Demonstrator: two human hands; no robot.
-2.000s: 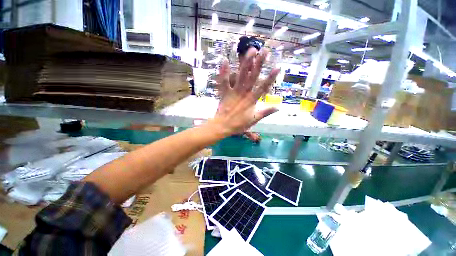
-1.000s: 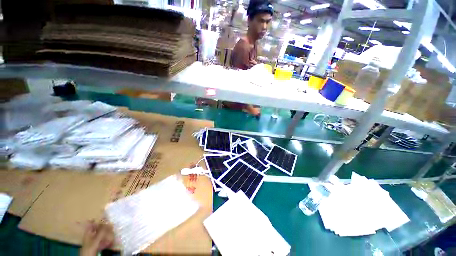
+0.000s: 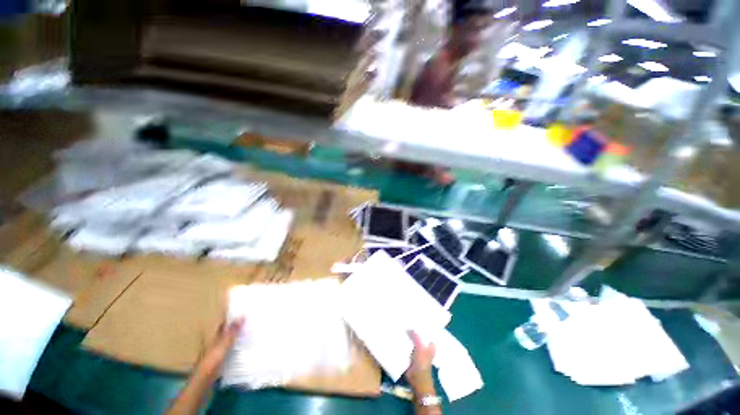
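My left hand (image 3: 217,348) has its fingers at the left edge of a flat white pack (image 3: 284,332) lying on brown cardboard. My right hand (image 3: 419,361) grips the lower edge of a white sheet (image 3: 385,304), thumb on top. This sheet overlaps the solar panels and meets the pack's right side. Another white sheet (image 3: 458,369) lies beneath and right of it. The black solar panels (image 3: 434,278) lie in a loose group behind, partly covered. The frame is blurred, and what is inside the pack is hidden.
Wrapped packs (image 3: 174,207) are heaped at back left on the cardboard (image 3: 154,312). White sheets (image 3: 613,340) with a clear bottle (image 3: 535,331) lie at right. More white sheets (image 3: 24,328) lie at far left. A grey shelf (image 3: 454,142) crosses above; a person (image 3: 434,81) stands behind it.
The raised arm came down to the pack. My right hand has appeared and holds the white sheet, which now covers more of the panels. The view has shifted and blurred.
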